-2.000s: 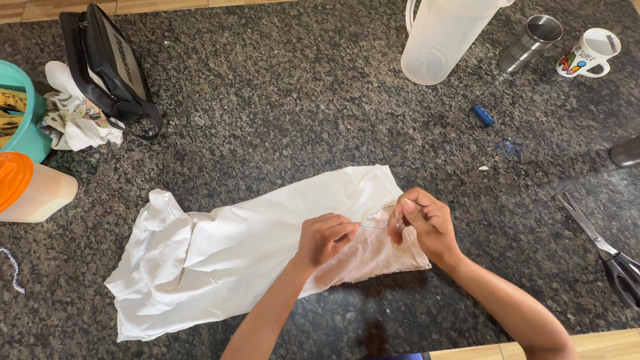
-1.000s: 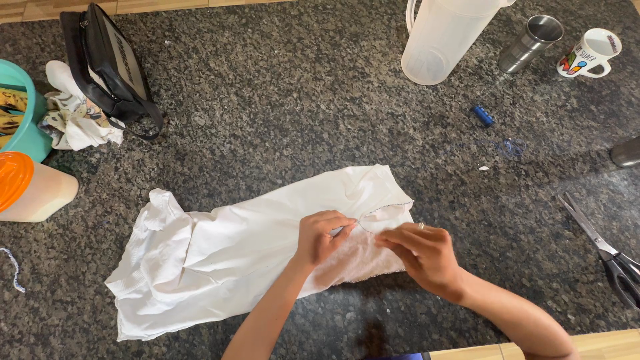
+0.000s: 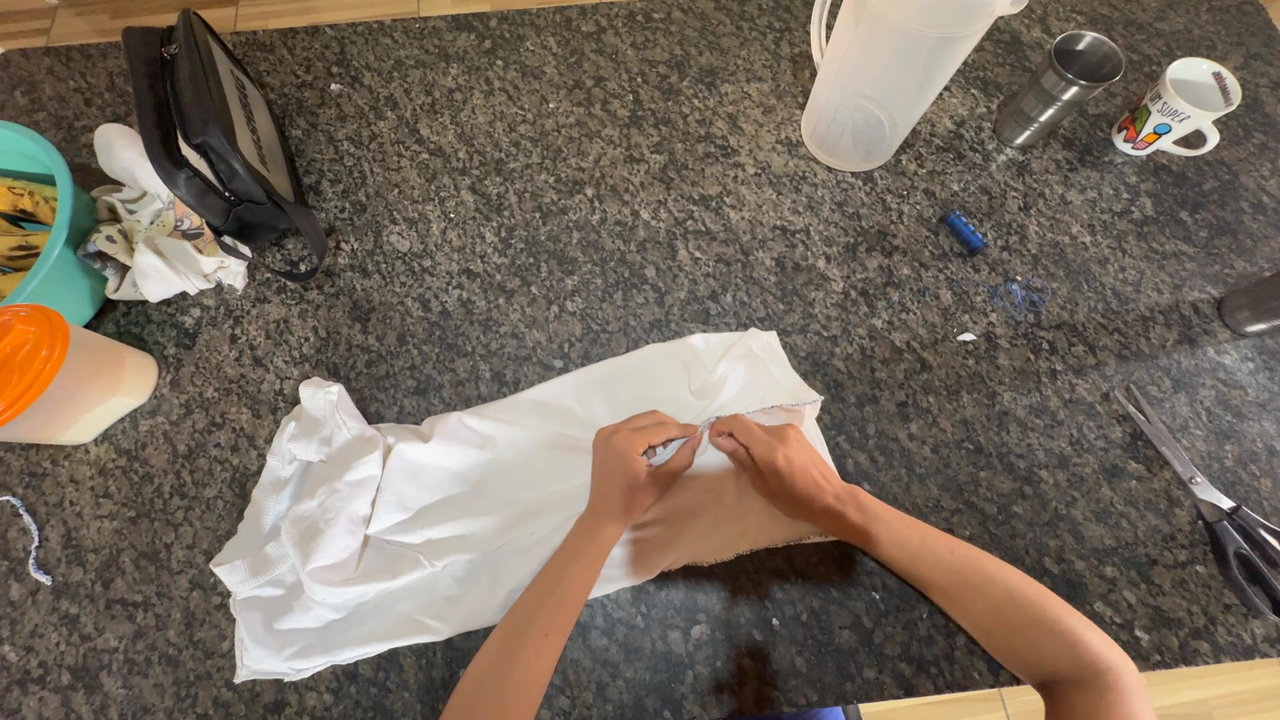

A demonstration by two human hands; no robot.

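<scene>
A white cloth garment [image 3: 480, 470] lies spread on the dark speckled stone countertop, bunched at its left end. Near its right end runs an edge with dark stitching. My left hand [image 3: 640, 465] pinches the cloth at this edge between thumb and fingers. Right beside it, my right hand [image 3: 775, 465] has its fingers curled at the same edge, thumb and forefinger together. Whether a needle is between the fingertips cannot be told. A blue thread spool [image 3: 965, 232] lies up and to the right, with a loose tangle of blue thread [image 3: 1022, 296] near it.
Black-handled scissors [image 3: 1190, 480] lie open at the right. A translucent pitcher [image 3: 890, 80], a steel cup [image 3: 1060, 90] and a white mug [image 3: 1180, 110] stand at the back right. At the left are a black bag [image 3: 220, 130], a teal bowl [image 3: 75, 240] and an orange-lidded container [image 3: 110, 390].
My right hand has come in toward my left hand, and both now meet at the stitched edge. Two seconds ago a strand showed between the hands.
</scene>
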